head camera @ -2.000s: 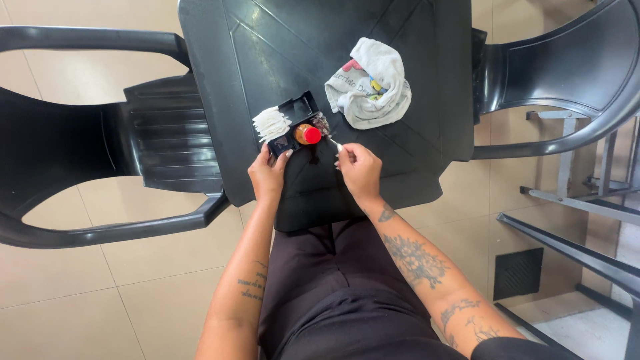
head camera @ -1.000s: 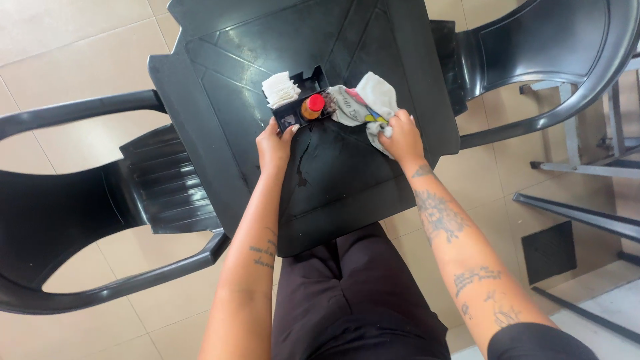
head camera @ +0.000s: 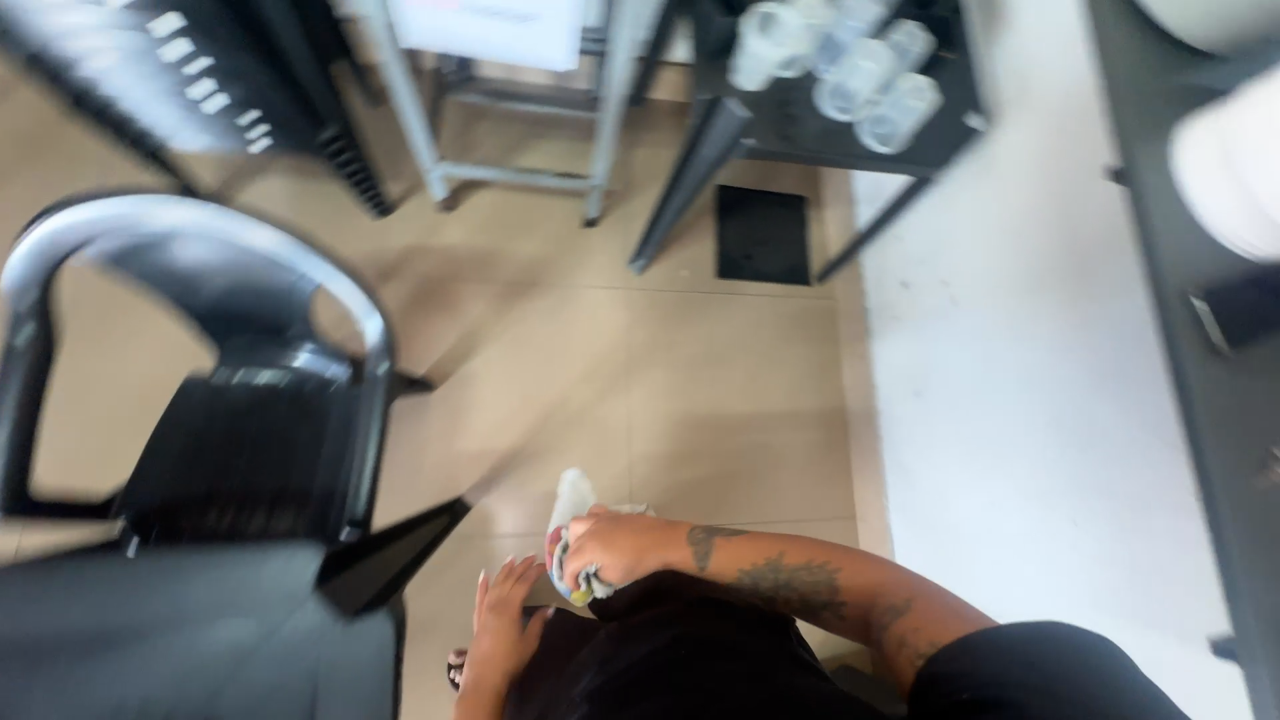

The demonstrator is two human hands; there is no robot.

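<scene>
My right hand [head camera: 610, 548] is closed around a white cloth with coloured print [head camera: 572, 500], held in front of my body above the tiled floor. Part of the cloth sticks out past my fingers and part is hidden in my grip. Just left of it, my left hand [head camera: 508, 612] has its fingers spread and holds nothing; its fingertips are close to the cloth. At the lower left is the corner of the black plastic table [head camera: 200, 630].
A black plastic armchair [head camera: 250, 440] stands at the left. Clear plastic cups [head camera: 860, 80] sit on a dark table at the top, beside a grey metal frame [head camera: 515, 178]. A dark counter [head camera: 1150, 250] runs along the right, bearing a white round object [head camera: 1235, 165].
The view has swung far from the tabletop to the floor and counter. My left hand has let go of the black holder. My right hand, on the cloth one second ago, has carried it off the table.
</scene>
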